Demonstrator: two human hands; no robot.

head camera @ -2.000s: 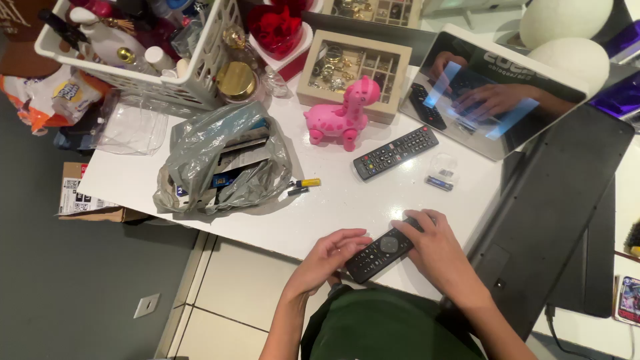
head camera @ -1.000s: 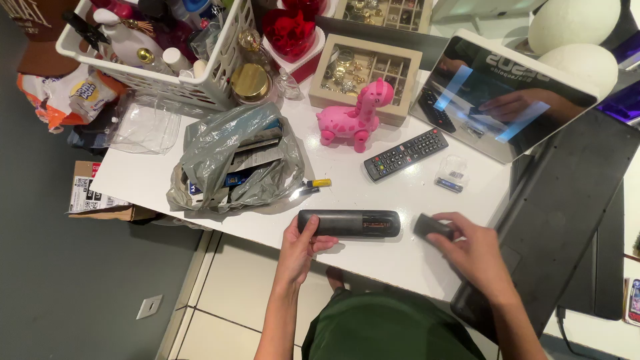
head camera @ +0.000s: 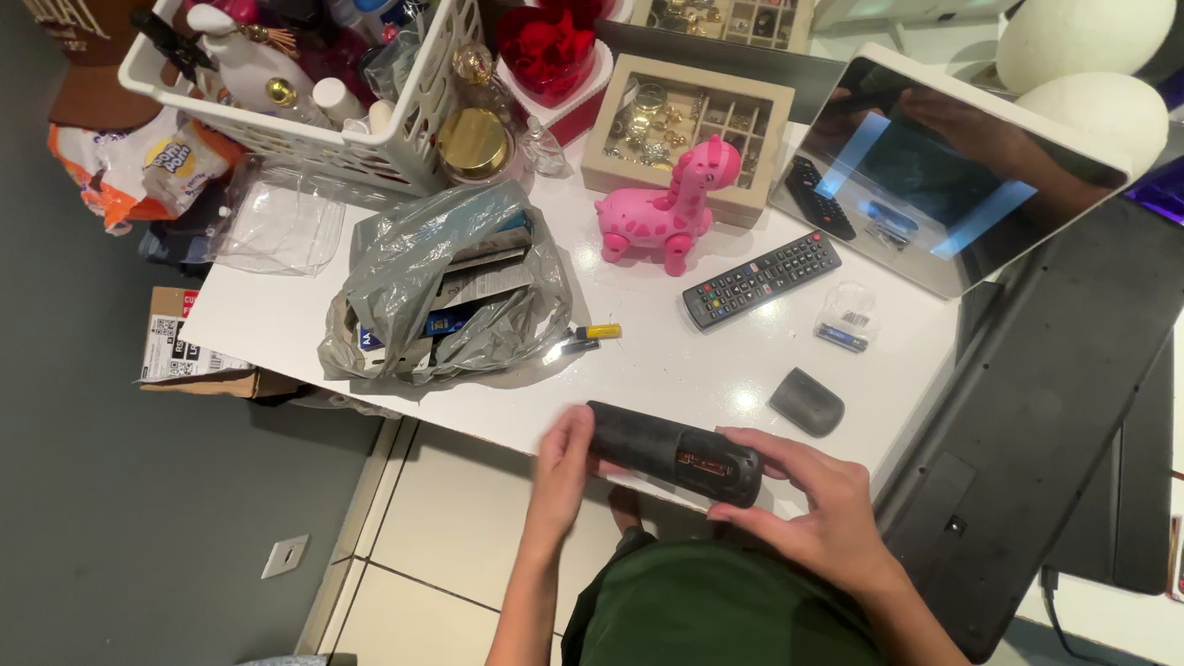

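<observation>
Over the table's near edge, a black remote control (head camera: 638,441) lies back side up between my hands, its battery compartment uncovered at the right end. My left hand (head camera: 566,453) grips its left end. The fingers and thumb of my right hand (head camera: 795,495) hold its right end. The remote's dark battery cover (head camera: 807,402) rests on the white table, just beyond my right hand. Farther back are a second remote control (head camera: 761,280) with its buttons up and a blue battery (head camera: 842,338) beside clear plastic packaging (head camera: 849,303).
A grey plastic bag (head camera: 407,268) holding packets sits left, with a yellow battery (head camera: 598,331) beside it. Behind stand a pink giraffe toy (head camera: 661,217), a jewellery box (head camera: 597,176), a white basket (head camera: 277,129) and a tilted screen (head camera: 934,176). A large black panel (head camera: 1045,370) lies right.
The remote was button side up, then was turned over with its cover off in my right hand. That cover now lies on the table, and my right hand is on the remote.
</observation>
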